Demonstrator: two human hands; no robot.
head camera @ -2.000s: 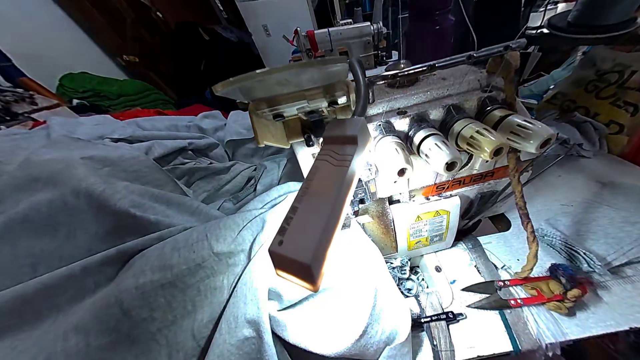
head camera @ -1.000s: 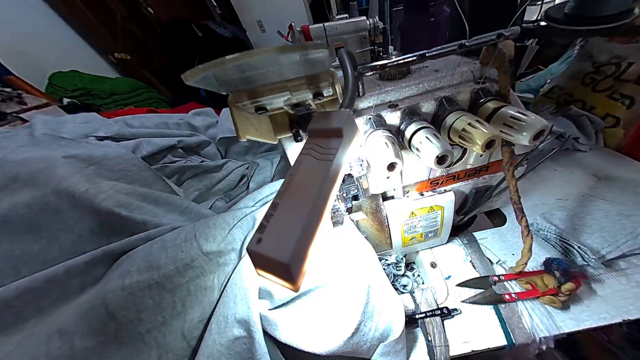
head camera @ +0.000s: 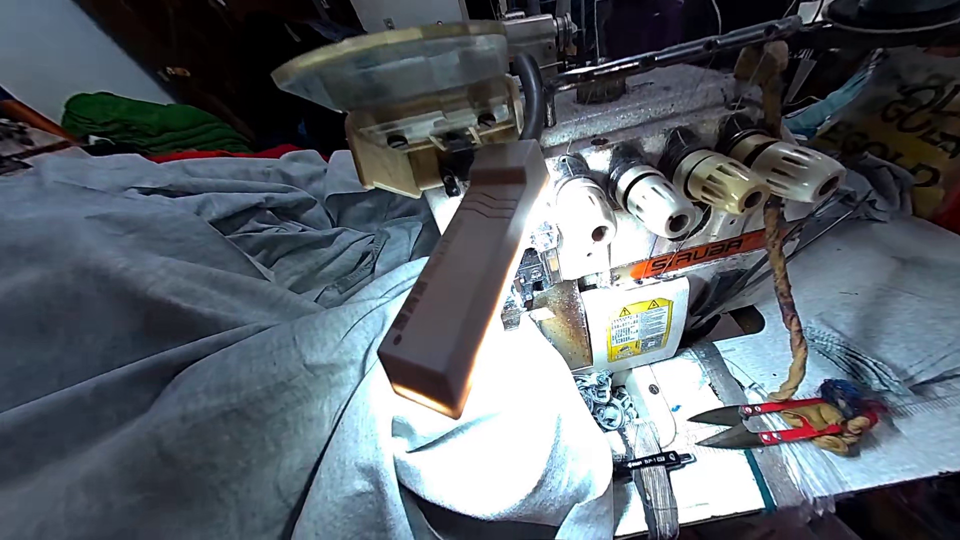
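Note:
Neither of my hands shows in the head view. A Siruba overlock sewing machine (head camera: pixel 645 225) stands at the centre right, with several tension knobs (head camera: pixel 652 199) along its front. A box-shaped work lamp (head camera: pixel 457 277) slants down in front of it and lights the cloth brightly. Grey fabric (head camera: pixel 187 375) spreads over the left and lies bunched beneath the lamp, against the machine. The lamp hides part of the needle area. Red-handled thread snips (head camera: pixel 780 424) lie with blades apart on the table at the right, by the end of a hanging rope (head camera: pixel 780 292).
A black pen (head camera: pixel 660 461) lies near the table's front edge, below a small heap of thread scraps (head camera: pixel 604 401). Green folded cloth (head camera: pixel 150 124) is at the back left. A clear plastic guard (head camera: pixel 405 64) juts out above the lamp. A printed yellow sack (head camera: pixel 892 127) stands at the back right.

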